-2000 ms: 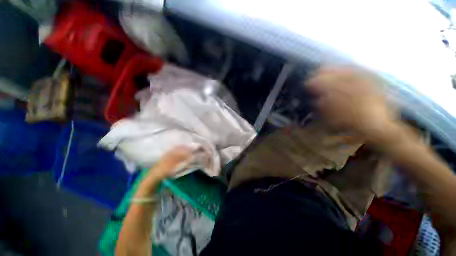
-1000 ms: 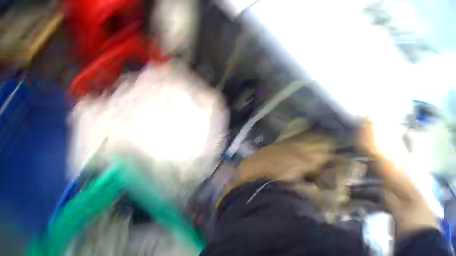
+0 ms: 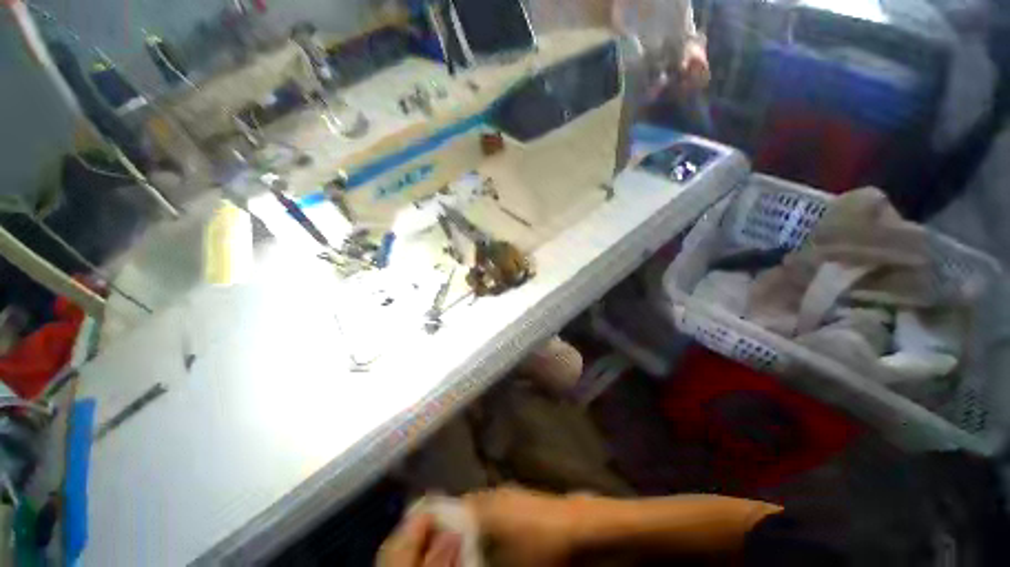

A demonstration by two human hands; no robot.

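Observation:
My right hand [image 3: 460, 534] is at the bottom edge, its forearm coming from the right. Its fingers are closed around a small piece of pale cloth [image 3: 467, 523]; the rest is cut off. My left hand cannot be made out. The white sewing machine [image 3: 565, 144] with a blue stripe stands on the white table [image 3: 166, 465]. Its needle area [image 3: 360, 246] is brightly lit, with no cloth seen under it. A brown bundle [image 3: 501, 268] lies right of the needle. Brown cloth [image 3: 543, 437] is below the table edge.
A white perforated basket [image 3: 720, 329] at right holds grey-beige and white pieces. A red container [image 3: 753, 421] is below it. A yellow piece [image 3: 227, 244] stands left of the needle. A dark control panel [image 3: 681, 163] is at the table's right end. Another person's hand [image 3: 694, 61] shows behind.
The view has swung from the lap and the pale cloth pile at left to the machine table and right-hand basket. My right hand is now low in view, closed on pale cloth.

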